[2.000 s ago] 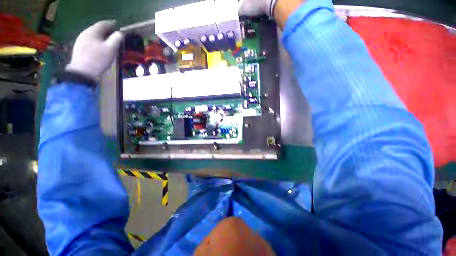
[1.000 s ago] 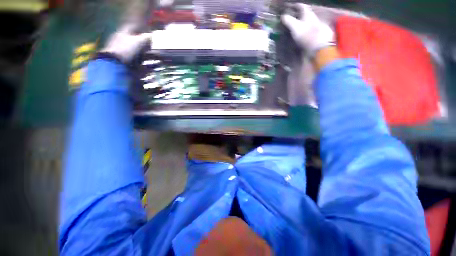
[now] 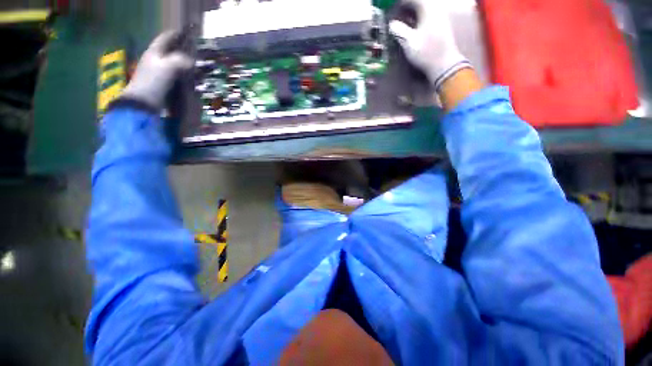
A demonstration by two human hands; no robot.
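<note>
A black carrier [image 3: 389, 107] with a metal front strip lies on the green bench in front of me. A green PCB assembly [image 3: 314, 82] sits in it, parts up, with a long silver-white heatsink [image 3: 286, 20] across it. The top frame edge cuts off its far side. My left hand [image 3: 159, 70], in a white glove, grips the carrier's left edge. My right hand [image 3: 432, 39], also gloved, is at the carrier's right side with thumb and fingers apart; its fingertips are partly cut off, so whether it grips the edge is unclear.
A red foam pad [image 3: 561, 64] lies on the bench to the right, beside a silver metal sheet [image 3: 470, 43]. A yellow-and-black item [image 3: 111, 78] is on the green bench [image 3: 64, 107] left of my left hand. Striped tape [image 3: 222, 239] marks the floor. Another red thing [image 3: 636, 300] is low at the right.
The view has shifted, so the carrier sits higher in the picture. My right hand has come from the far edge to the carrier's right side. The yellow-and-black item has come into view.
</note>
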